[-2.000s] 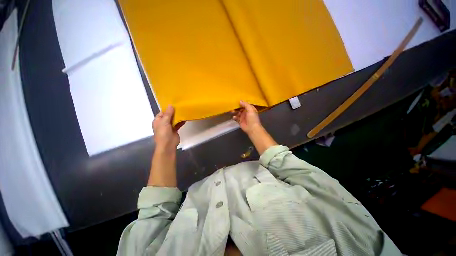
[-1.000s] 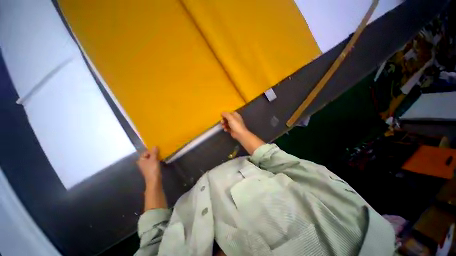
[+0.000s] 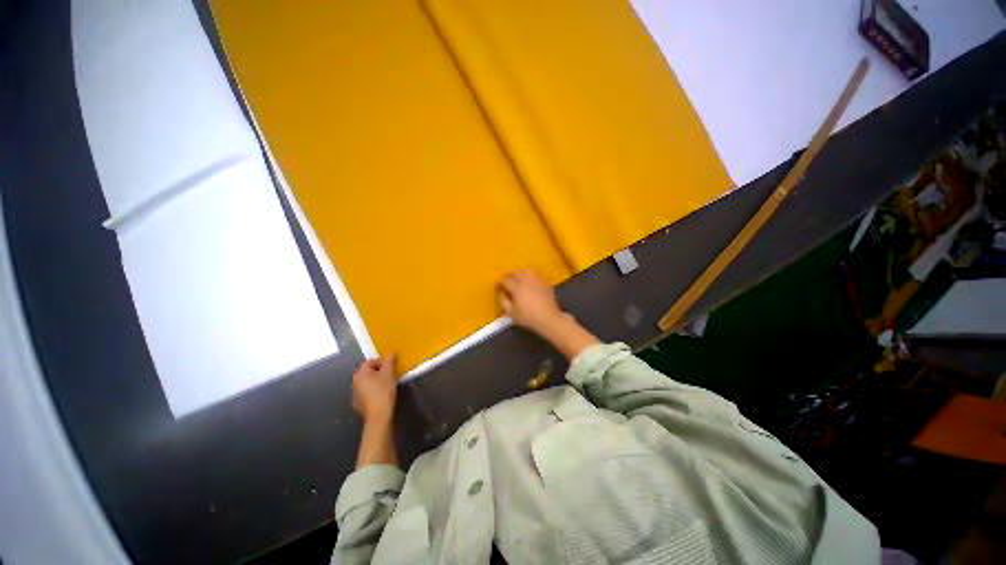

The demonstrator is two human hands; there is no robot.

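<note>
The mustard-yellow cloth (image 3: 375, 166) lies on the long dark table, with a lengthwise fold right of its middle. A white sheet edge (image 3: 458, 351) shows beneath its near and left edges. My left hand (image 3: 376, 386) pinches the near left corner of the cloth. My right hand (image 3: 530, 300) rests on the near edge of the cloth, left of the fold, fingers bent; whether it grips the edge is hard to tell.
A white sheet pile (image 3: 237, 298) with a crosswise crease lies left. A wooden ruler (image 3: 761, 215) slants over the near table edge at right. A dark box (image 3: 895, 36) sits on the white base layer (image 3: 761, 88). A small grey-white tab (image 3: 625, 262) lies by the fold.
The near edge of the yellow cloth was raised and now lies down over the white sheet. My left hand has come down to the corner; my right hand has moved onto the cloth.
</note>
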